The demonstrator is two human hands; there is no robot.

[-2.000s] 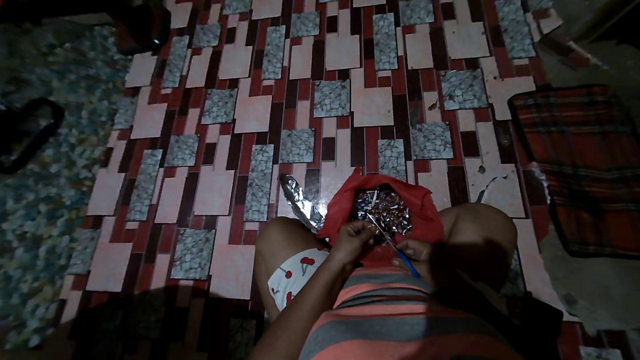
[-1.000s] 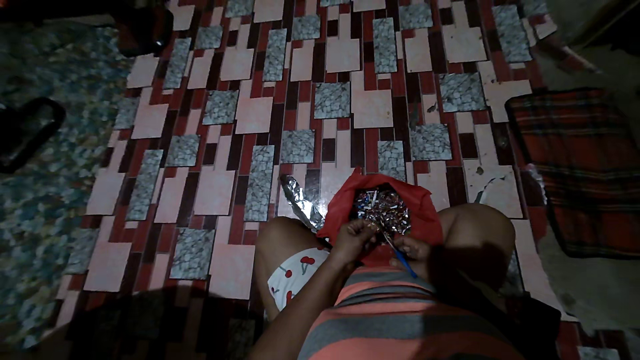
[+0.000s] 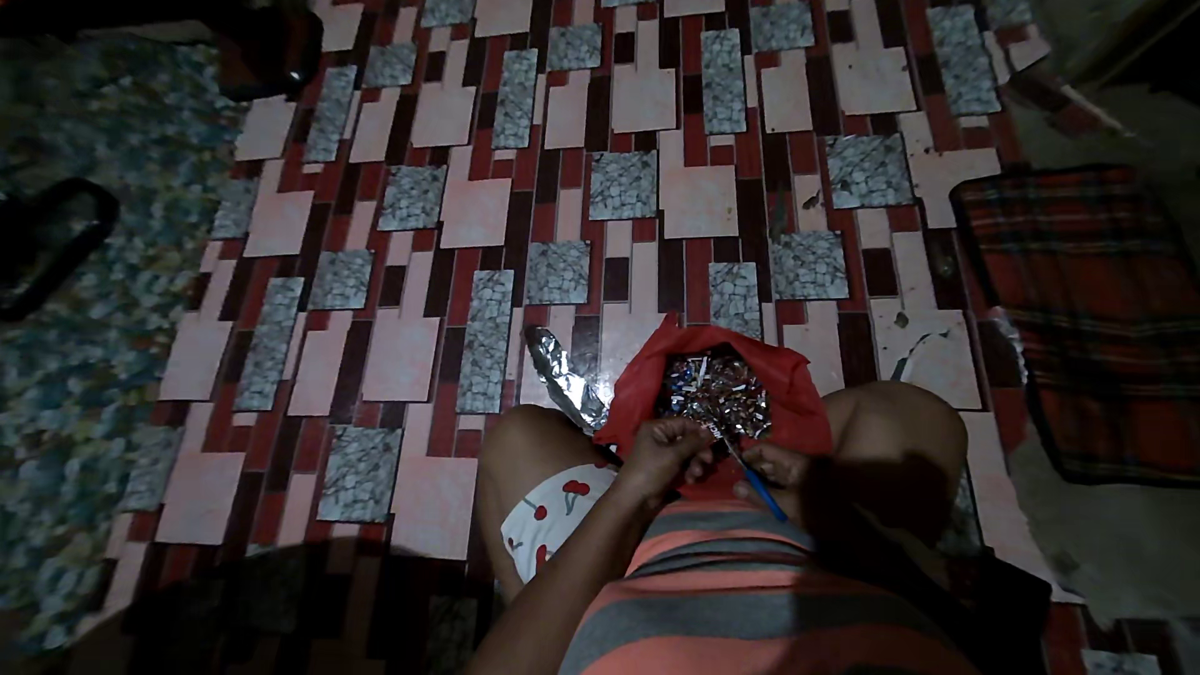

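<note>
A red bag (image 3: 797, 375) lies open between my knees, holding a heap of small shiny cut pieces (image 3: 712, 386). Over its near edge, my left hand (image 3: 667, 455) pinches something small and thin, too small to name. My right hand (image 3: 780, 471) is closed around the blue handle of a pair of scissors (image 3: 764, 491), whose blades point up and left toward my left fingertips. Left of the bag lies a crumpled silver foil strip (image 3: 567, 380), touching or very near its edge.
Patterned floor covering (image 3: 403, 356) spreads around me. At the right lies a red plaid mat (image 3: 1106, 319) with a dark border. A dark looped object (image 3: 70, 202) is at the far left, and a dark object (image 3: 272, 56) at the top left.
The scissors' blue handle has shifted slightly in my right hand. Both hands stay over the near edge of the bag.
</note>
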